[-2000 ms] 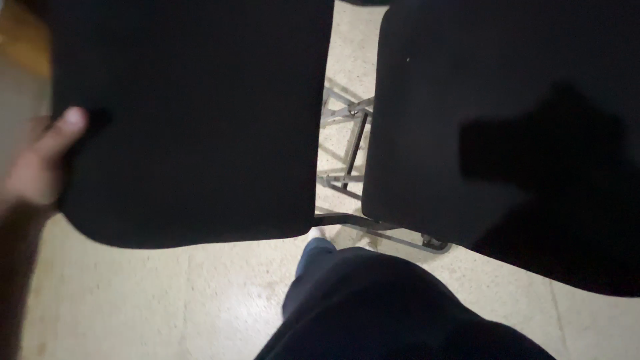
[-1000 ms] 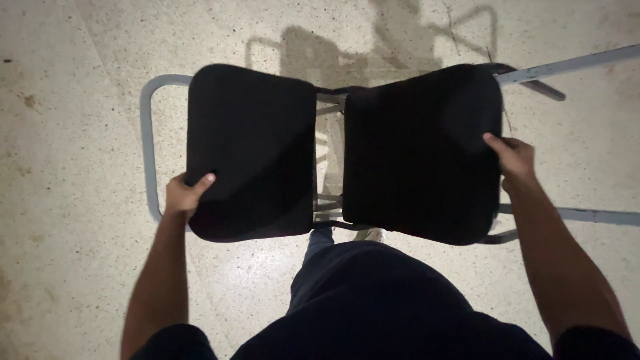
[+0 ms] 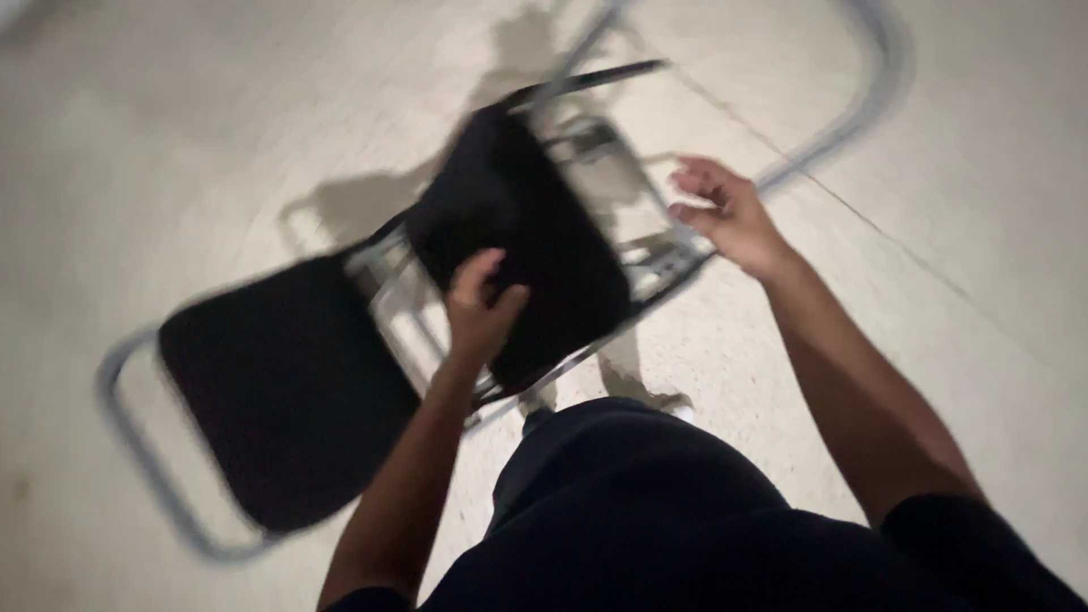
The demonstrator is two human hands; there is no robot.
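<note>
A chair with a grey metal tube frame (image 3: pixel 140 450) and two black pads lies slanted across the view. One black pad (image 3: pixel 289 399) is at the lower left, inside a rounded loop of the frame. The other black pad (image 3: pixel 527 246) is near the middle. My left hand (image 3: pixel 483 306) is over the middle pad's left edge, its fingers apart and holding nothing; whether it touches the pad is unclear. My right hand (image 3: pixel 722 212) is beside the frame's bars right of that pad, fingers loosely curled, with nothing seen in it. The view is blurred.
A pale speckled floor (image 3: pixel 952 374) with a thin dark seam lies around the chair. Shadows of the chair fall on it toward the top. My dark-clothed body (image 3: pixel 646 510) fills the bottom middle, with part of a foot just beyond it.
Both hands have come off the outer edges of the two pads, where they were one second ago. The chair is now slanted in view, with its pads spread farther apart.
</note>
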